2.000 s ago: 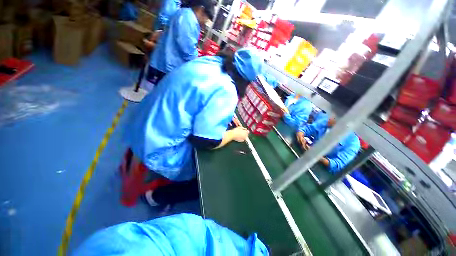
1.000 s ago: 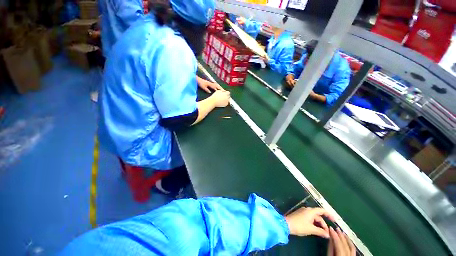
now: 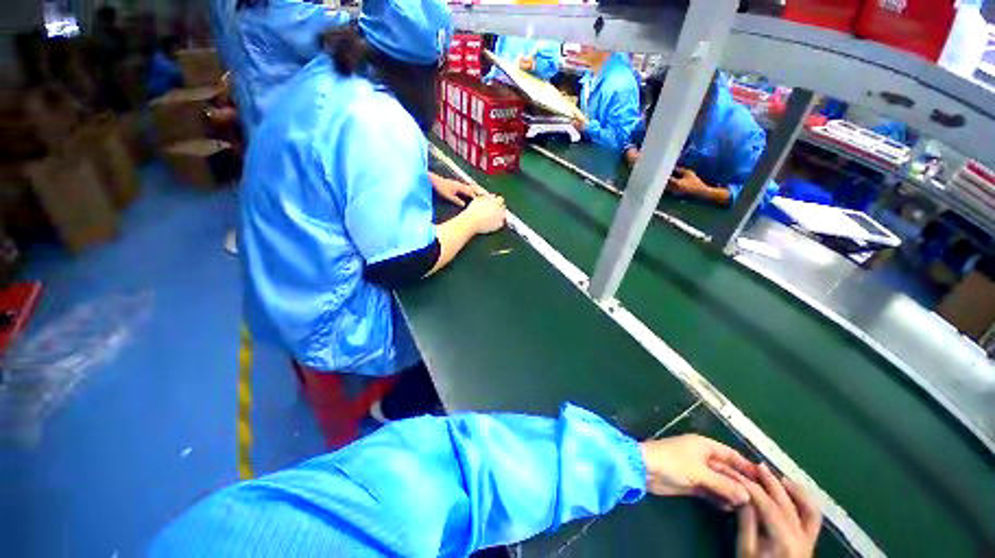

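Observation:
My left hand [image 3: 698, 469] reaches in from the lower left in a light-blue sleeve, over the dark green workbench top [image 3: 524, 338] beside the white guard rail [image 3: 676, 376]. My right hand [image 3: 780, 518] is at the bottom edge, cut off below the fingers. The fingertips of both hands meet close to the rail. Whether anything is held between them cannot be seen.
A grey-white post [image 3: 666, 153] rises from the rail to the overhead shelf [image 3: 862, 82]. A person in a blue smock [image 3: 327, 207] sits at left, arms on the bench. Red-and-white product boxes [image 3: 480, 125] stand on the conveyor belt [image 3: 764, 354]. Other people work beyond.
The view has swung right and levelled. Both hands, out of view two seconds ago, show near the rail. Since one second ago, their fingers have come closer together and more of my right hand shows.

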